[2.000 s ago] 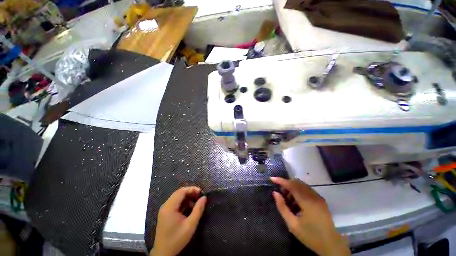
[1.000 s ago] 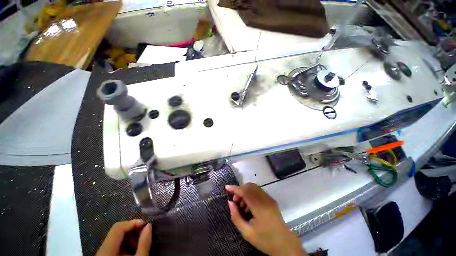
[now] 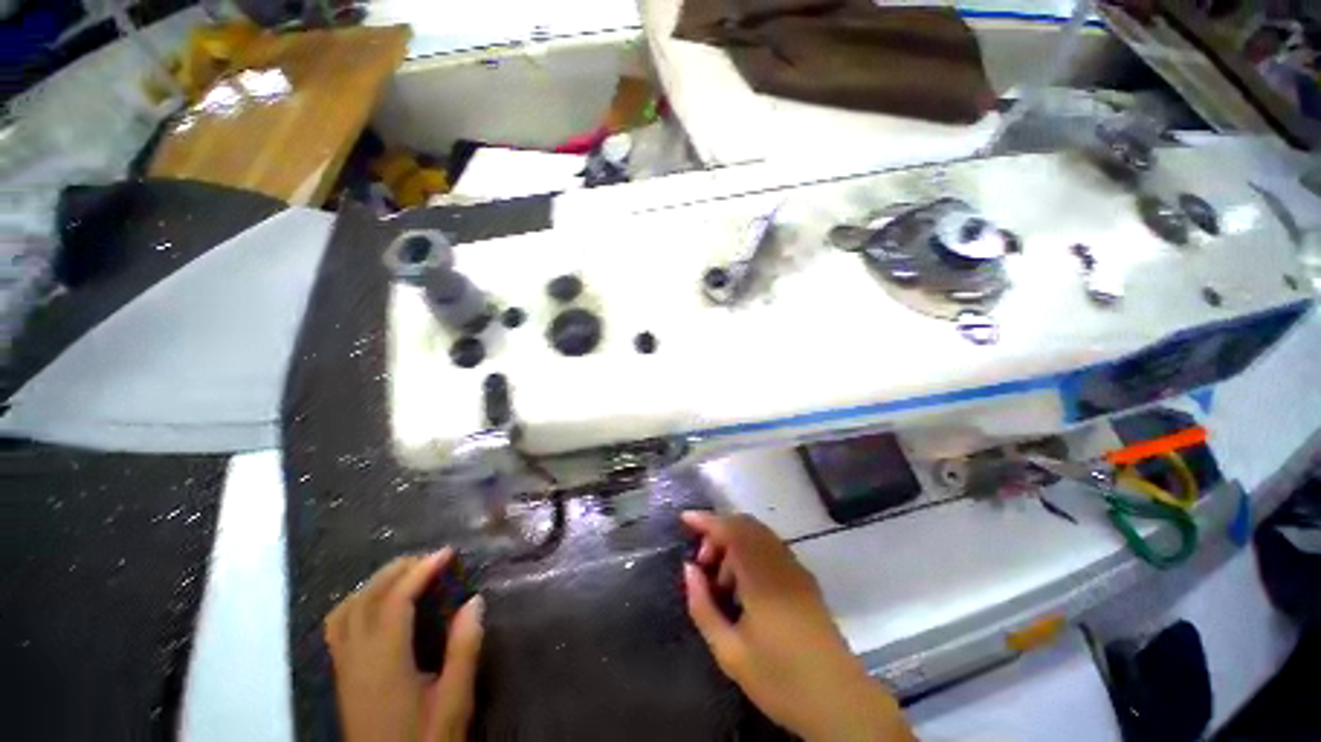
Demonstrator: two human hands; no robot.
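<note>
The dark speckled garment panel (image 3: 348,507) lies on the machine bed and runs under the left end of the white sewing machine head (image 3: 782,363). My left hand (image 3: 406,638) pinches the cloth below the left end of the head. My right hand (image 3: 768,616) pinches the cloth's right part with thumb and fingers. A seam or fold line runs between the hands. The presser foot area (image 3: 623,500) is blurred, so needle contact cannot be told.
A black smartphone (image 3: 861,476) lies right of my right hand. Beyond it are small metal tools (image 3: 1007,471), an orange stick (image 3: 1159,445) and green loops (image 3: 1155,534). White pattern piece (image 3: 181,348) and more dark cloth (image 3: 102,580) lie left. Brown cloth (image 3: 855,58) lies behind.
The camera view has swung to the right and then partly back, so the machine head appears further left than at first. My hands keep their hold on the cloth near the machine's left end.
</note>
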